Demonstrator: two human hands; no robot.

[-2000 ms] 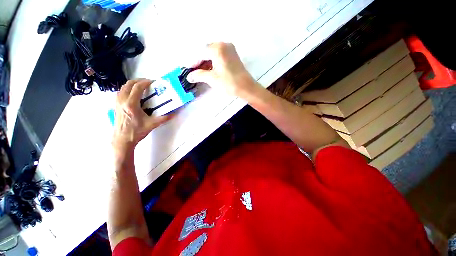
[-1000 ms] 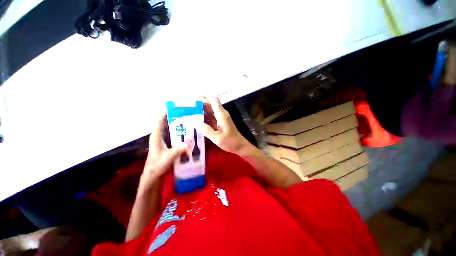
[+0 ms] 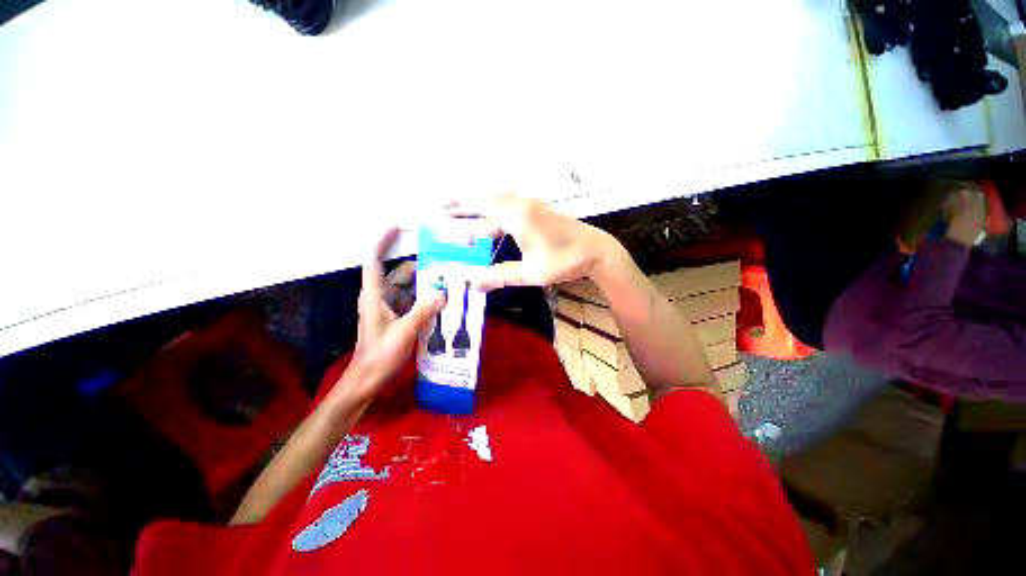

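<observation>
A white and blue retail box point(image 3: 452, 326) printed with two black plugs stands upright in front of my red shirt, at the bench edge. My left hand point(image 3: 396, 315) grips its left side, with the thumb on its front. My right hand point(image 3: 540, 248) is at its top right corner, thumb against the front and fingers over the top end. The top flap is mostly hidden by my fingers and glare. No cable shows outside the box.
The white bench point(image 3: 338, 135) spans ahead. Black cable piles lie at its top left point(image 3: 306, 11) and far right point(image 3: 951, 51). Stacked brown cartons point(image 3: 709, 309) and an orange-red stool point(image 3: 765, 309) stand below right. A person in purple sleeves point(image 3: 906, 309) works at the right.
The box has moved from flat over the bench to upright before my shirt, and the cable end at its opening no longer shows. My right hand has moved onto the box's top. The view has swung right.
</observation>
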